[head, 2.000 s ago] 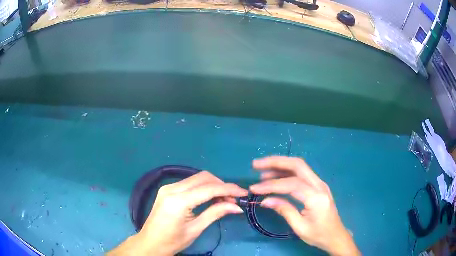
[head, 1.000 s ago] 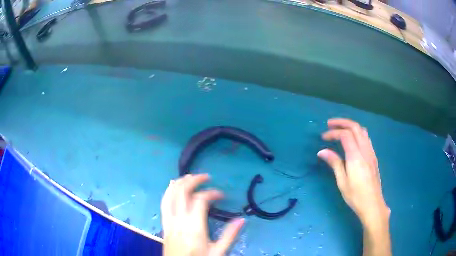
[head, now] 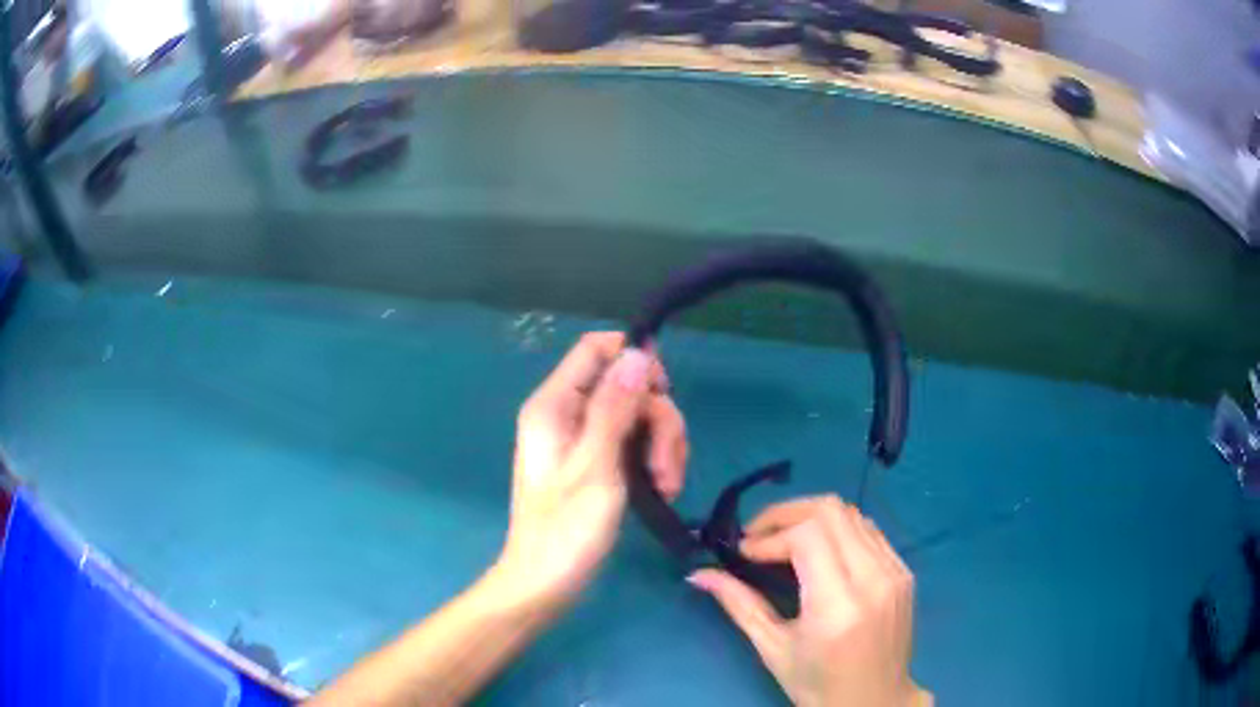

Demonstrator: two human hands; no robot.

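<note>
A black padded headband (head: 808, 260) is held up above the green bench, its arch at the top and its free end at the right. A thin wire (head: 866, 483) hangs from that free end. My left hand (head: 587, 456) grips the headband's left side. A small C-shaped yoke (head: 724, 514) sits at the headband's lower end. My right hand (head: 829, 594) pinches the yoke where it meets the headband and hides part of it. The picture is slightly blurred.
A blue tote (head: 104, 622) is at the lower left. Another black curved piece (head: 1223, 622) lies at the right edge. More black parts (head: 829, 31) lie on the wooden worktop (head: 663, 55) opposite. A curved black piece (head: 357, 141) is on the green ledge at the upper left.
The headband has been picked up off the bench and raised. Both hands, apart and empty one second ago, have closed on it: the left on its side, the right at the yoke.
</note>
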